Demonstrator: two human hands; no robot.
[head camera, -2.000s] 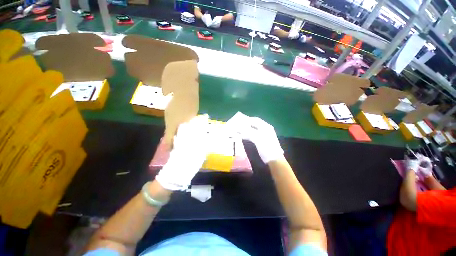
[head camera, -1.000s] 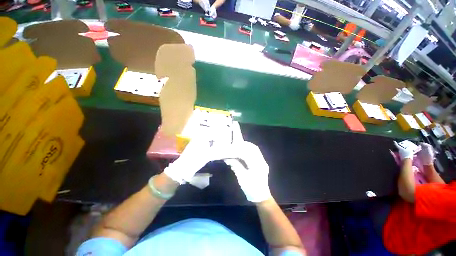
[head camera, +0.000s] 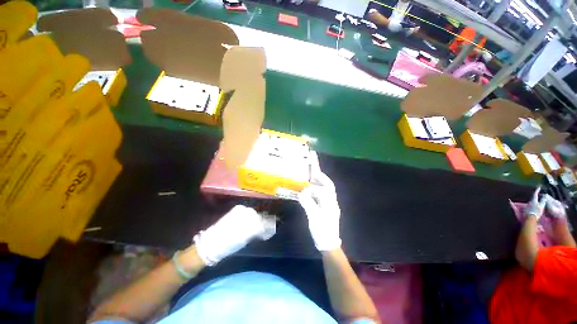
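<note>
A yellow gift box (head camera: 272, 183) sits on the pink slab (head camera: 218, 180), its brown lid (head camera: 245, 107) standing up at the left. A white insert (head camera: 278, 155) with dark slots fills it. My gloved right hand (head camera: 321, 209) is at the box's front right corner, fingers on its edge. My gloved left hand (head camera: 233, 234) is in front of the slab, off the box; its fingertips are blurred beside a small crumpled white piece (head camera: 268, 226), and I cannot tell whether they hold it.
Open yellow boxes stand on the green belt at left (head camera: 183, 104) and right (head camera: 427, 136). Flat yellow cartons (head camera: 57, 164) are stacked at left. A red pad (head camera: 460, 160) lies at right. Another person's gloved hands (head camera: 545, 207) and red sleeve are at far right.
My left hand has come off the box and moved down toward the bench edge. My right hand has moved from in front of the box to its right corner. The insert is now uncovered.
</note>
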